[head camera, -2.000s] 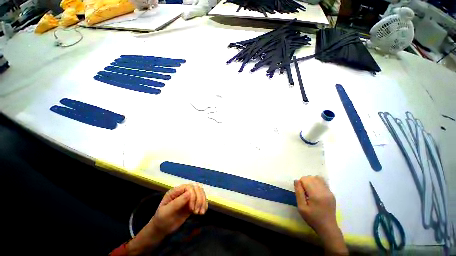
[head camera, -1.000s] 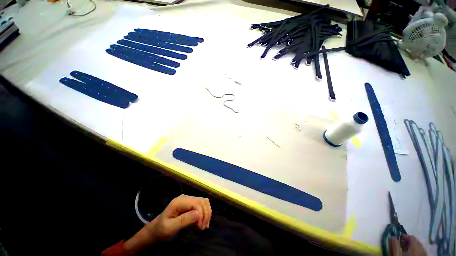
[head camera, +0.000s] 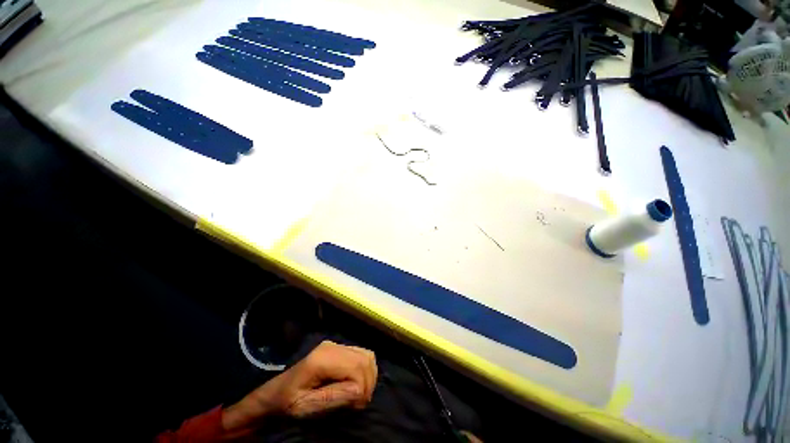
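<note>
A plain navy strap piece (head camera: 446, 304) lies slantwise near the front edge of the beige board (head camera: 554, 285). My left hand (head camera: 333, 379) is below the table edge over my dark lap, fingers curled; whether it holds something fine cannot be told. Thin scissors blades (head camera: 437, 389) show dimly beyond the table edge, right of my left hand, pointing up. Only a sliver of my right hand (head camera: 469, 437) shows at the bottom edge, at the scissors' lower end; the handles are hidden. A fine needle-like line (head camera: 491, 238) and a wavy thread or cord (head camera: 417, 159) lie beyond the strap.
A white thread cone (head camera: 625, 232) stands on the board's right side. One navy strap (head camera: 684, 234) and grey looped strips (head camera: 767, 329) lie right. Dotted navy straps (head camera: 281, 60) lie back left, dark straps (head camera: 554, 54) beyond. A round pale-rimmed container (head camera: 245, 336) is below the table edge.
My right hand has gone from the strap's right end to the scissors, and both have moved left off the tabletop. My left hand remains below the edge. The view has shifted.
</note>
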